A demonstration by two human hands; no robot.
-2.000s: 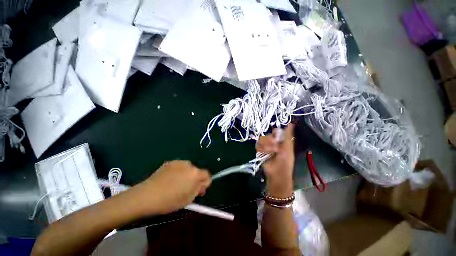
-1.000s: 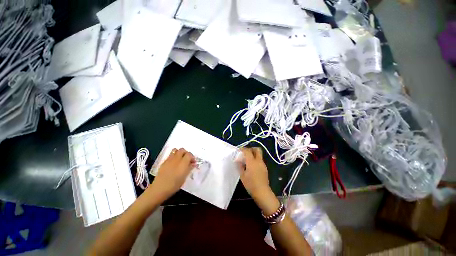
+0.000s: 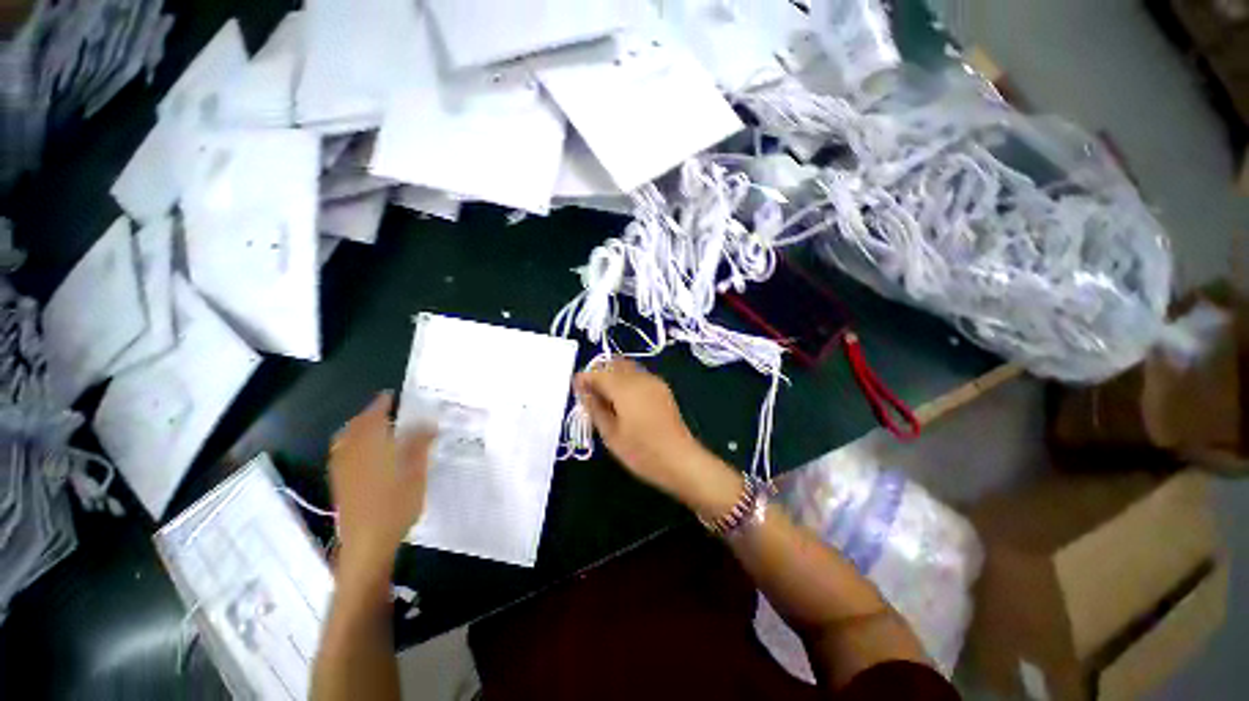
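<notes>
A flat white panel (image 3: pixel 496 411) lies on the dark green table in front of me, with a small grey patch near its middle. My left hand (image 3: pixel 377 473) is at the panel's left edge, fingers apart and blurred; whether it touches the panel is unclear. My right hand (image 3: pixel 627 411) is just right of the panel, its fingers bent at a white cable hank (image 3: pixel 579 430) that hangs below the fingertips beside the panel's right edge. The fingers hide part of the hank. Another panel unit (image 3: pixel 260 589) with parallel lines lies at the lower left, partly behind my left forearm.
White panels (image 3: pixel 254 240) overlap across the back and left. A loose cable pile (image 3: pixel 671 267) lies right of the panel, beside a clear bag of cables (image 3: pixel 1014 233). A dark phone (image 3: pixel 795 308) with a red strap (image 3: pixel 877 388) lies near the right edge. Cardboard boxes (image 3: pixel 1137 562) stand below right.
The panel was slanted with both hands on it; now it lies more upright in view. My right hand has moved off its edge to a cable hank. The view has shifted.
</notes>
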